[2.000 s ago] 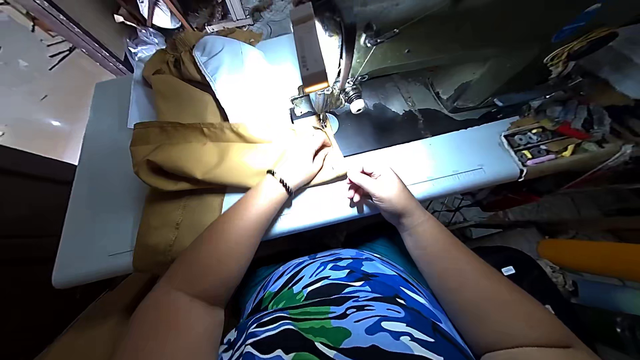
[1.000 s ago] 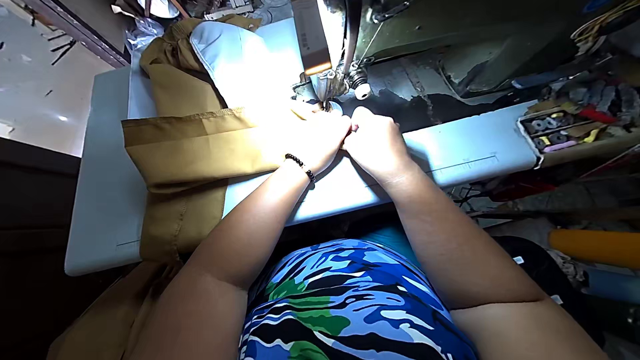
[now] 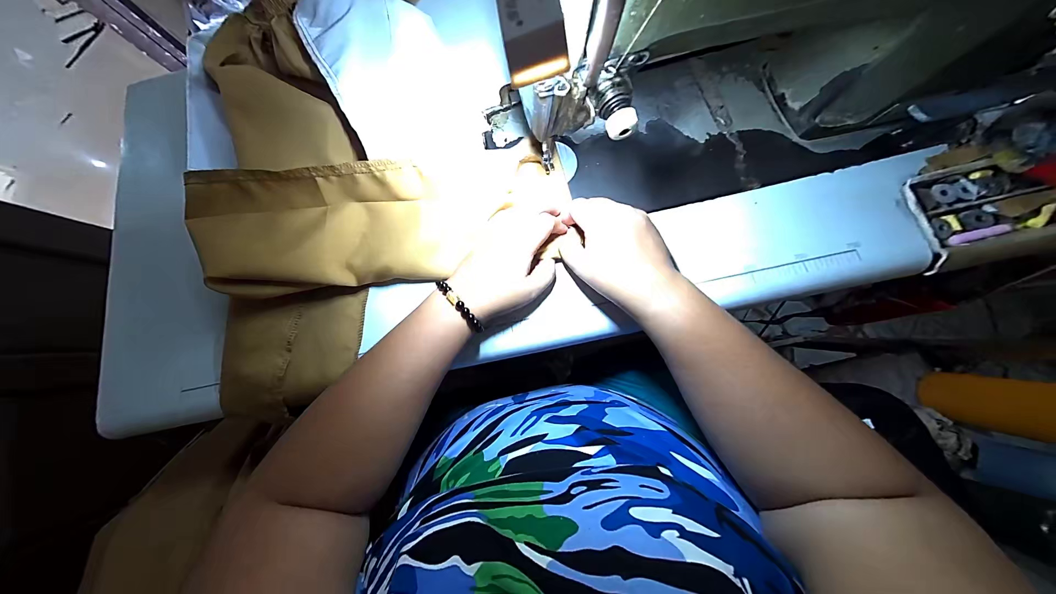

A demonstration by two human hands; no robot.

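Observation:
Tan fabric (image 3: 330, 235) lies folded across the white sewing table (image 3: 157, 330), its right end under the sewing machine's needle and presser foot (image 3: 547, 155). My left hand (image 3: 507, 264), with a beaded bracelet (image 3: 459, 306) at the wrist, grips the right end of the fabric just in front of the foot. Against its fingertips, my right hand (image 3: 619, 252) pinches the same edge. Glare washes out the fabric near the needle, so its exact edge there is hard to see.
A divided tray (image 3: 982, 239) of bobbins and small items sits at the table's right end. White cloth (image 3: 379, 74) and bunched tan fabric lie at the back left. The dark machine bed (image 3: 660, 165) stretches right of the needle. A yellow-orange roll (image 3: 990, 404) is at the lower right.
My right hand, apart from the left and with curled fingers two seconds ago, has moved to the fabric beside my left hand. The left hand has shifted slightly right.

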